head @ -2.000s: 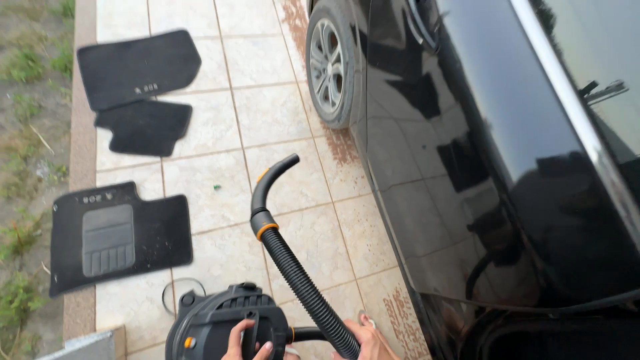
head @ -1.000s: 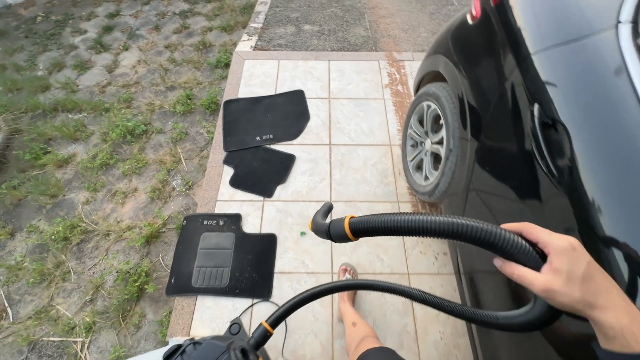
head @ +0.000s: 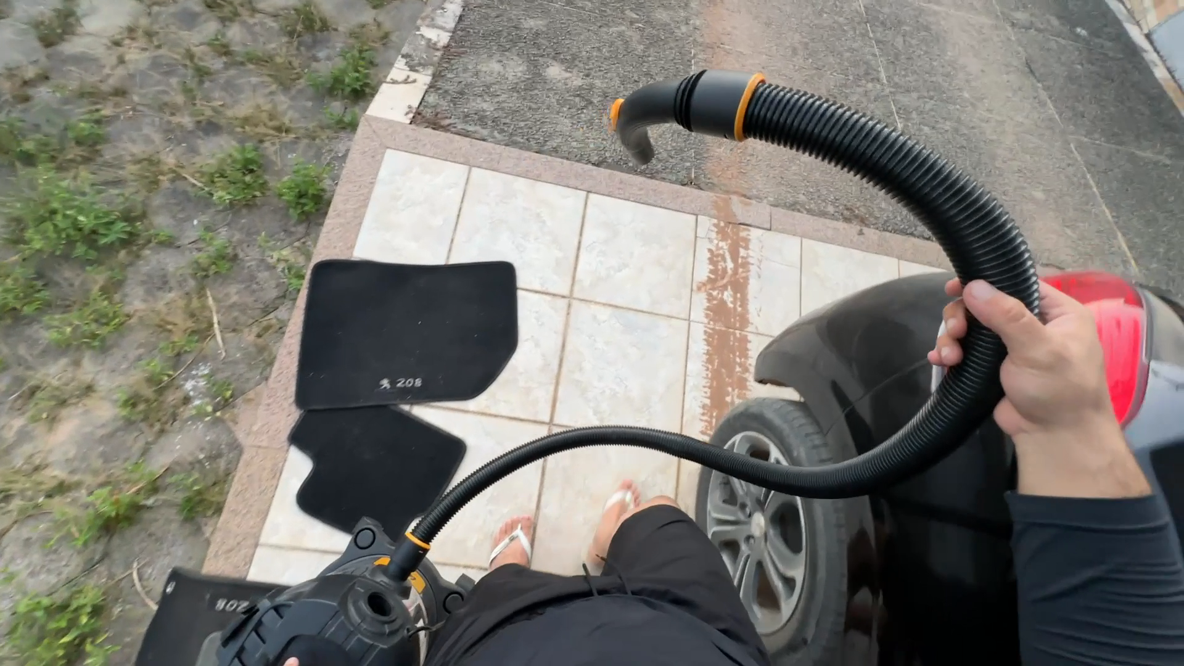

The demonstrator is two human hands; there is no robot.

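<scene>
My right hand (head: 1036, 356) is closed around a black corrugated vacuum hose (head: 888, 153), held up at the right beside the car's tail light. The hose arches over to a curved black end piece (head: 647, 106) with orange rings, raised in the air. Its other end joins the vacuum cleaner canister (head: 342, 601) at the lower left. Only a fingertip of my left hand (head: 292, 661) shows at the bottom edge, by the canister; its grip is hidden. Several black car mats lie on the tiles, a large one (head: 407, 333) partly over or against a smaller one (head: 375, 467).
A black car stands at the right, its rear wheel (head: 763, 527) near my legs. My feet in flip-flops (head: 513, 541) are on the pale tiles (head: 620, 361). Weedy paving (head: 139, 277) runs along the left, asphalt (head: 555, 74) beyond the tile edge. Another mat (head: 185, 620) lies partly behind the canister.
The view has moved toward the car's rear. The canister has come along, and my right hand now holds the hose higher, with its curved end raised past the mats.
</scene>
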